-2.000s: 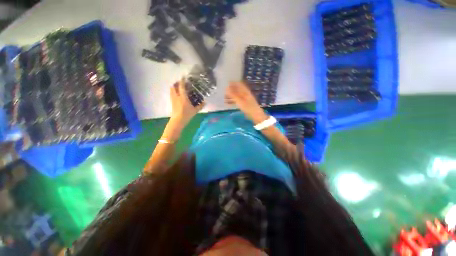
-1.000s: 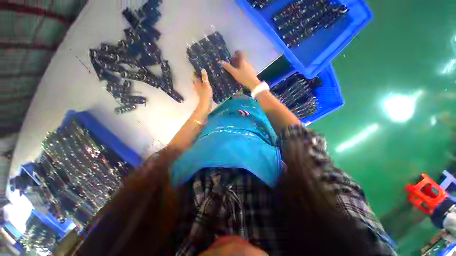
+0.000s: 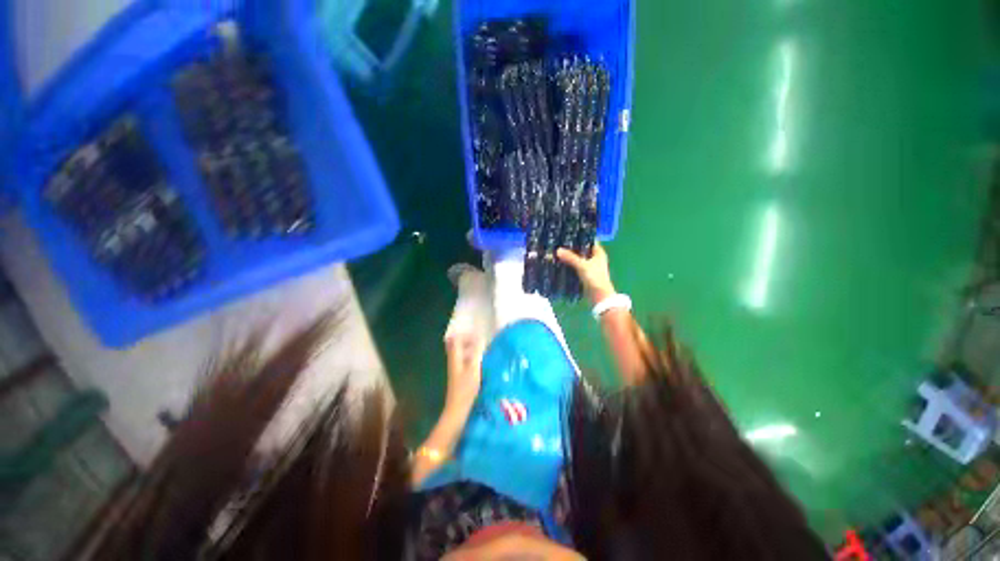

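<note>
My right hand [image 3: 590, 272] grips the side of a dark panel [image 3: 545, 272] with rows of shiny parts. The panel is at the near end of a long blue bin [image 3: 622, 142], partly over its rim. The bin holds several similar dark panels [image 3: 526, 137] in rows. My left hand [image 3: 463, 348] is low beside the teal apron, away from the panel; its fingers are blurred and no object shows in it.
At left a larger blue bin [image 3: 356, 214] with two groups of dark panels stands over the white table [image 3: 318, 301]. My white-trousered legs [image 3: 510, 287] are below the long bin. Green floor lies at right, with a pale stool [image 3: 952, 419] and part of a red one at the bottom.
My view has turned right, from the table to the long bin. My right hand has moved with a panel to that bin. My left hand is now off the panel, by the apron.
</note>
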